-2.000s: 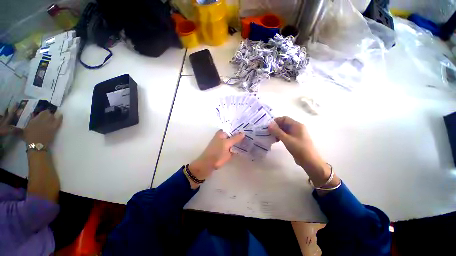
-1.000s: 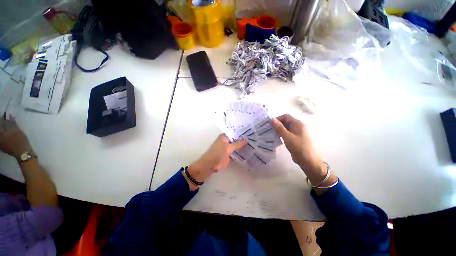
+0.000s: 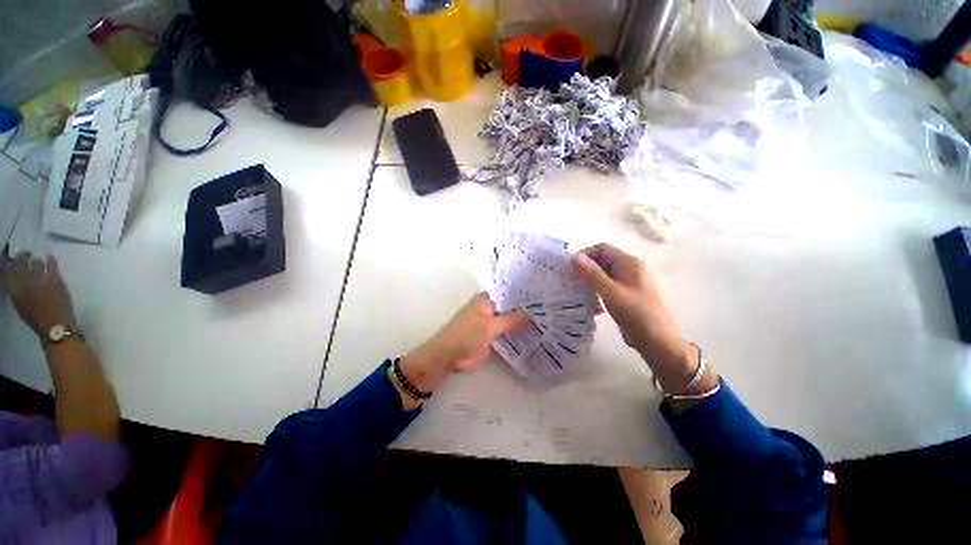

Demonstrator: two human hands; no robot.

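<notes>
A fan of white printed cards (image 3: 543, 303) with dark print lines is spread between my hands over the white table. My left hand (image 3: 465, 332) holds the fan at its lower left, with a finger lying across the cards. My right hand (image 3: 626, 290) holds the fan's right side between thumb and fingers. The parts of the cards under my fingers are hidden.
Black insert tray (image 3: 233, 230) with a white card stands at left. Smartphone (image 3: 426, 151), tangled silver-grey strips (image 3: 564, 128) and small pale wad (image 3: 648, 221) lie behind the cards. Dark box edge (image 3: 957, 279) at right. A neighbour's hand (image 3: 40, 298) rests at far left.
The fan has shifted a little downward and its upper-left cards have closed in, so it looks narrower. The neighbour's hand has moved off the printed carton toward the left edge.
</notes>
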